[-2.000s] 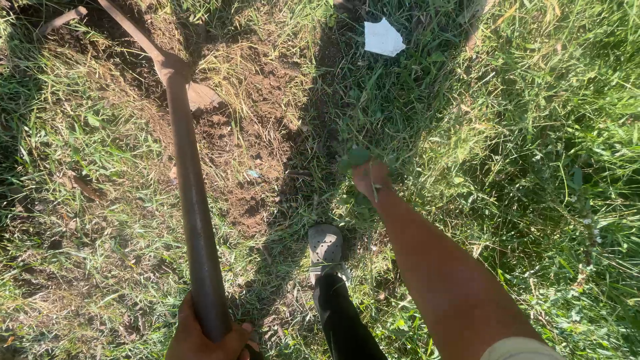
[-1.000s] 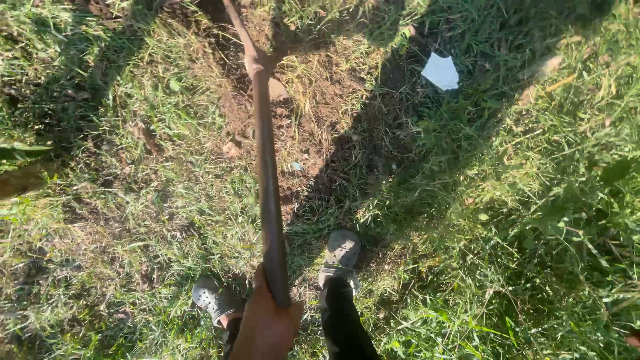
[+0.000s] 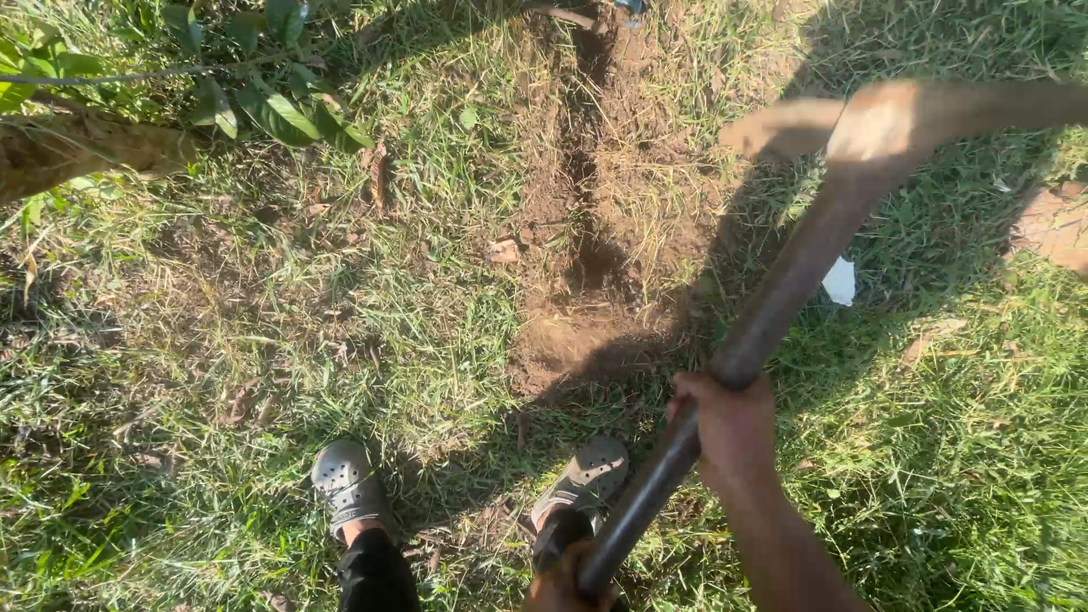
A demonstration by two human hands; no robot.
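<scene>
A pickaxe (image 3: 778, 293) with a dark, round handle runs diagonally from the bottom centre to the upper right, raised above the ground. Its head, blurred and coated in soil, has a short broad end to the left and a longer end leaving the frame at the right. My right hand (image 3: 733, 425) is closed around the middle of the handle. Lower down, my left hand (image 3: 565, 586) grips the handle near its end, partly cut off by the frame. Left of the pickaxe head lies a narrow trench (image 3: 586, 187) of loose brown soil in the grass.
My feet in grey clogs (image 3: 347, 484) stand on grass below the trench. At the upper left are a trunk or thick branch (image 3: 93, 149) and a leafy branch (image 3: 285, 115). A white scrap (image 3: 840, 282) lies right of the handle, and a flat reddish-brown patch (image 3: 1054, 225) at the right edge.
The pickaxe head has swung from the upper left, over the soil, to the upper right. My right hand, off the handle in the earlier frames, now holds it. The view has shifted.
</scene>
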